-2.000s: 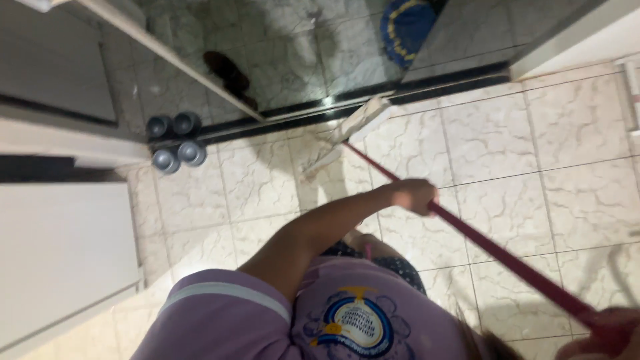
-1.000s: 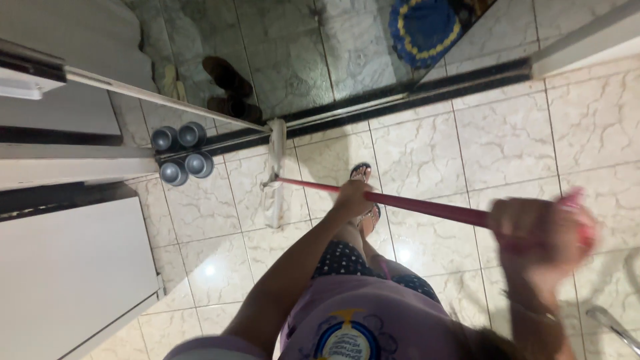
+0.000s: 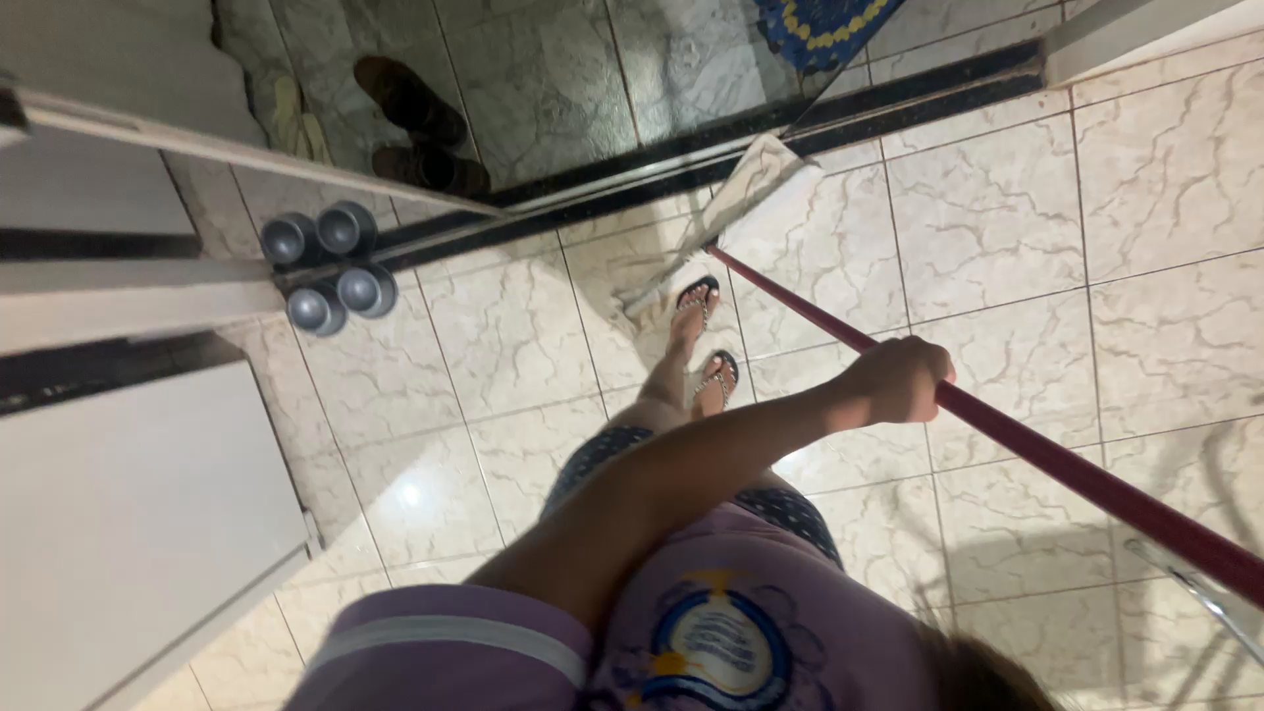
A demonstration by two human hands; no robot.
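My left hand (image 3: 899, 380) grips the dark red pole (image 3: 1066, 466) partway along its length. At the pole's lower end, a floor mop or squeegee head covered with a whitish cloth (image 3: 760, 188) lies slantwise on the marble-patterned tiles, its upper end against the black door sill (image 3: 612, 197). The cloth's other end reaches toward my feet, which are in dark flip-flops (image 3: 703, 296). Beyond the right edge of the view runs the pole's upper part. My right hand is out of view.
Several grey, round, cup-like objects (image 3: 341, 227) stand at the sill's left end. Past the sill are brown shoes (image 3: 410, 99) and a blue and yellow mat (image 3: 825, 35). A white panel (image 3: 148, 523) fills the lower left. A shiny metal bar (image 3: 1200, 592) shows at lower right.
The cloth-covered head has moved right along the sill from near the grey round objects. My left hand has moved right with the pole. My right hand, on the pole a second ago, has left the view.
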